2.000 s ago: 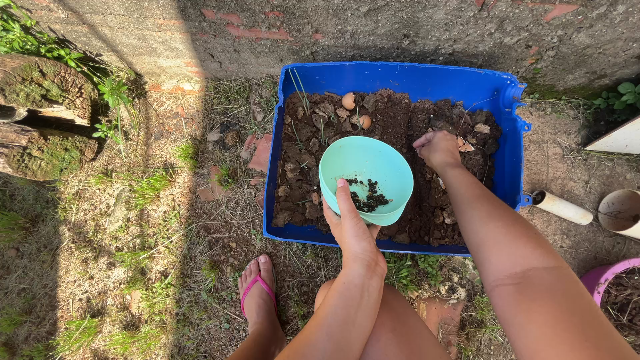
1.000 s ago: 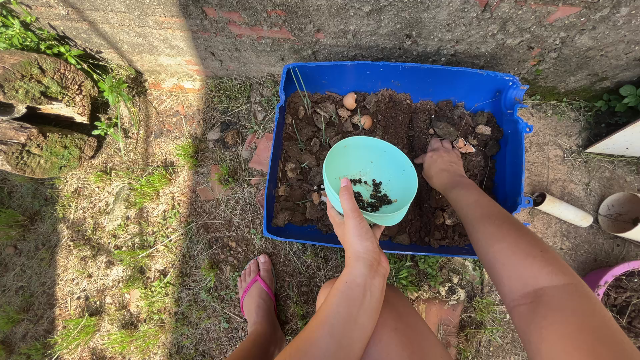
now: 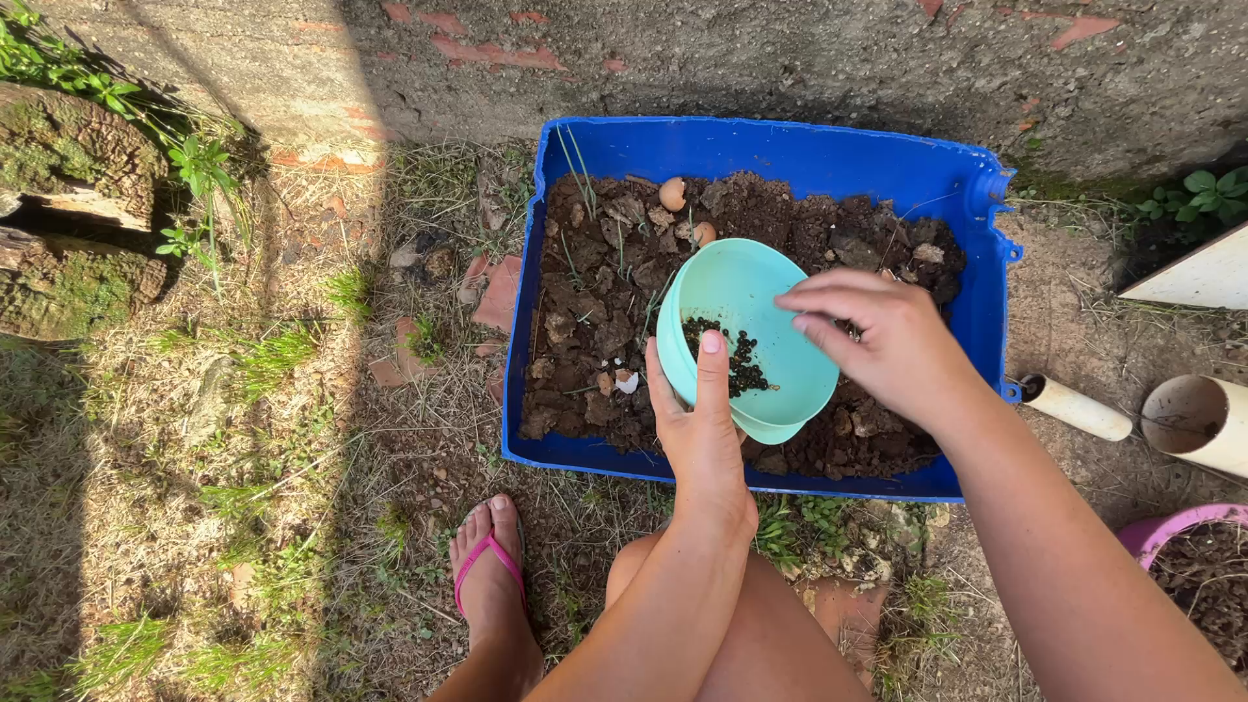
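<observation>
My left hand (image 3: 704,419) grips the near left side of a mint-green plastic bowl (image 3: 770,292), its thumb over the rim. Small dark seeds (image 3: 743,366) lie in the bottom of the bowl, which is tilted. Over the bowl's right edge hovers my right hand (image 3: 858,322), fingers bent and thumb near the fingertips; whether anything is between them cannot be seen. Beneath both is a blue plastic tub (image 3: 760,141) with jagged edges, filled with brown soil (image 3: 595,322). Eggshell pieces (image 3: 673,193) and thin green shoots (image 3: 575,175) show in the soil's left part.
A rough wall (image 3: 682,58) runs behind the tub. Mossy logs (image 3: 78,283) lie at the left. To the right are a thin white pipe (image 3: 1082,408), a wider pipe (image 3: 1204,419) and a pink pot (image 3: 1160,526). My foot in a pink flip-flop (image 3: 495,556) rests near the tub.
My right hand has risen from the soil in the right part of the tub and moved left to the bowl. My left hand still holds the bowl in about the same place.
</observation>
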